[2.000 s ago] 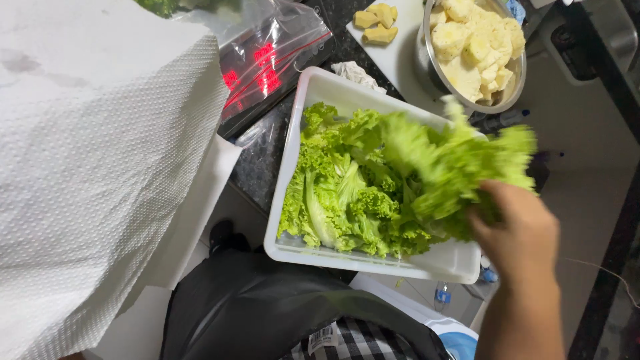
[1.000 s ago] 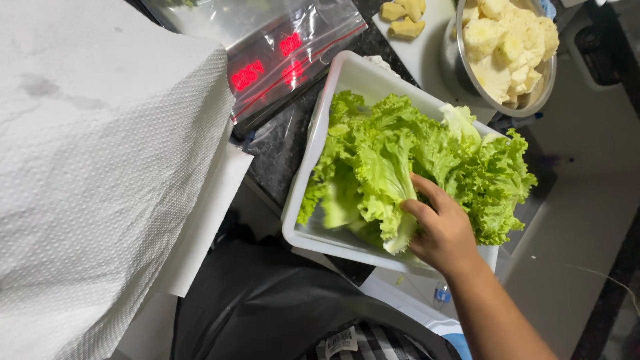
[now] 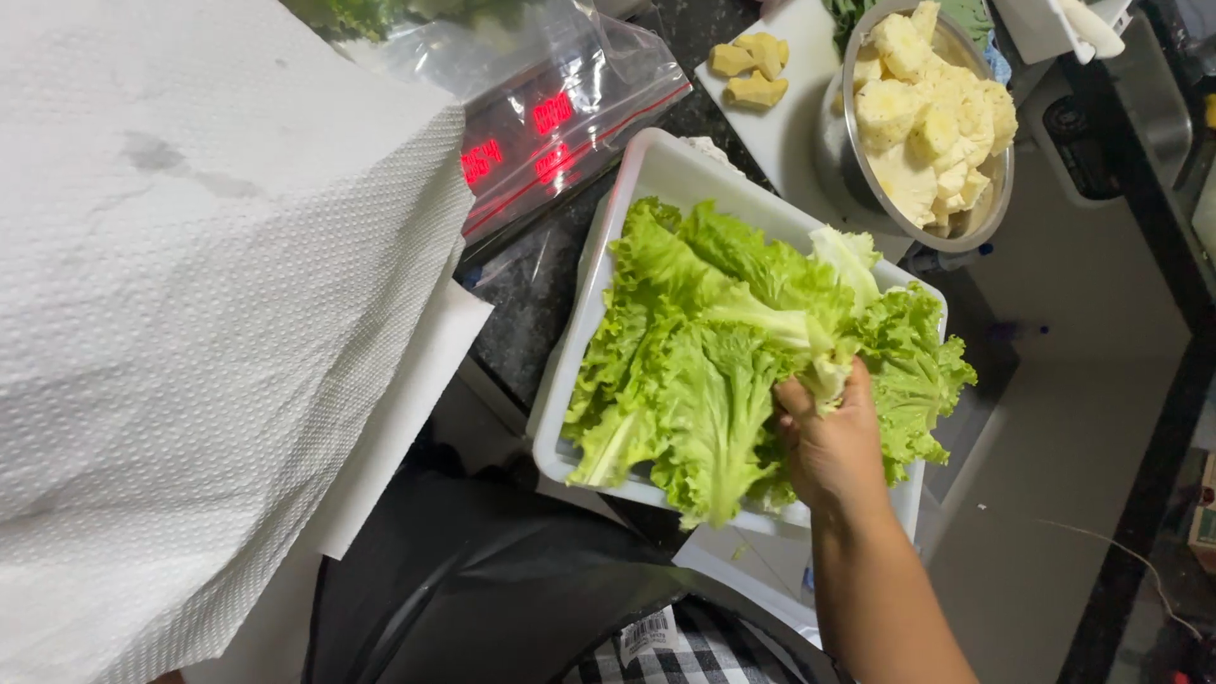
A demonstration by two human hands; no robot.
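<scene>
My right hand (image 3: 831, 442) grips the pale stem ends of several green lettuce leaves (image 3: 722, 380), which spread leftward over a white plastic tub (image 3: 627, 180). More curly leaves lie under and beside the hand, some hanging past the tub's right rim. A large sheet of white embossed paper towel (image 3: 237, 285) fills the left side of the view. Only a sliver of skin shows at the bottom left edge under the paper, too little to tell how my left hand is placed.
Behind the tub, a steel bowl (image 3: 999, 204) of peeled, pale yellow chunks and some yellow pieces (image 3: 755, 71) rest on a white board (image 3: 793, 133). A clear zip bag (image 3: 608, 85) lies over a red lit display. A black bag (image 3: 475, 570) is below.
My right hand has gathered lettuce by the stems, where a second ago it was touching one leaf's stem. The leaves now spread further over the tub's near rim.
</scene>
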